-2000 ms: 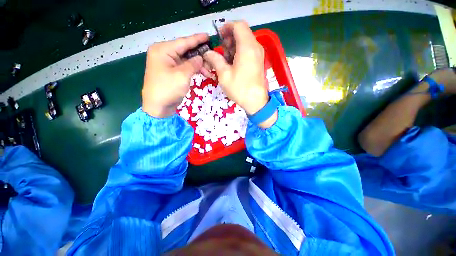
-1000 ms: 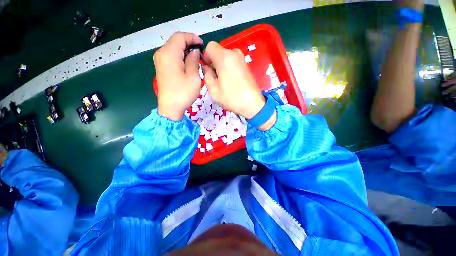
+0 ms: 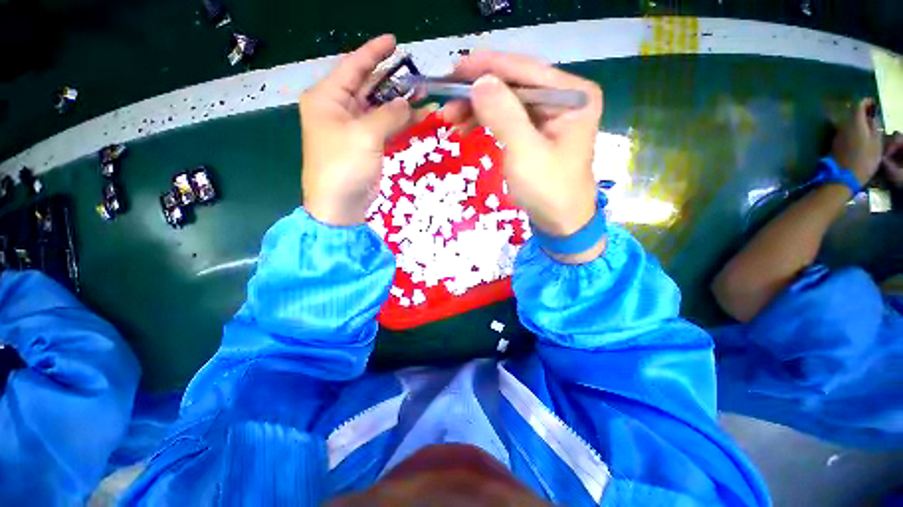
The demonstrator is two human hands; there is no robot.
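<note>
My left hand (image 3: 347,134) holds a small black electronic module (image 3: 394,81) between thumb and fingers, above the far left edge of the red tray. My right hand (image 3: 540,134) grips grey metal tweezers (image 3: 554,96), their tips pointing left and reaching the module. Whether the tips hold a piece cannot be told. The red tray (image 3: 426,315) below holds a loose heap of small white pads (image 3: 436,223). My right forearm hides the tray's right side.
Black modules (image 3: 188,195) lie on the green surface at left, others beyond the white curved strip (image 3: 267,91). A dark component tray (image 3: 45,238) is at far left. Stray white pads (image 3: 497,326) lie below the tray. A neighbour's arm (image 3: 792,228) is at right, a blue sleeve (image 3: 64,356) at left.
My hands have drawn apart from close together; my right hand has moved right, and the tweezers now show at the module. The neighbour's right-side arm swung up, then came back down.
</note>
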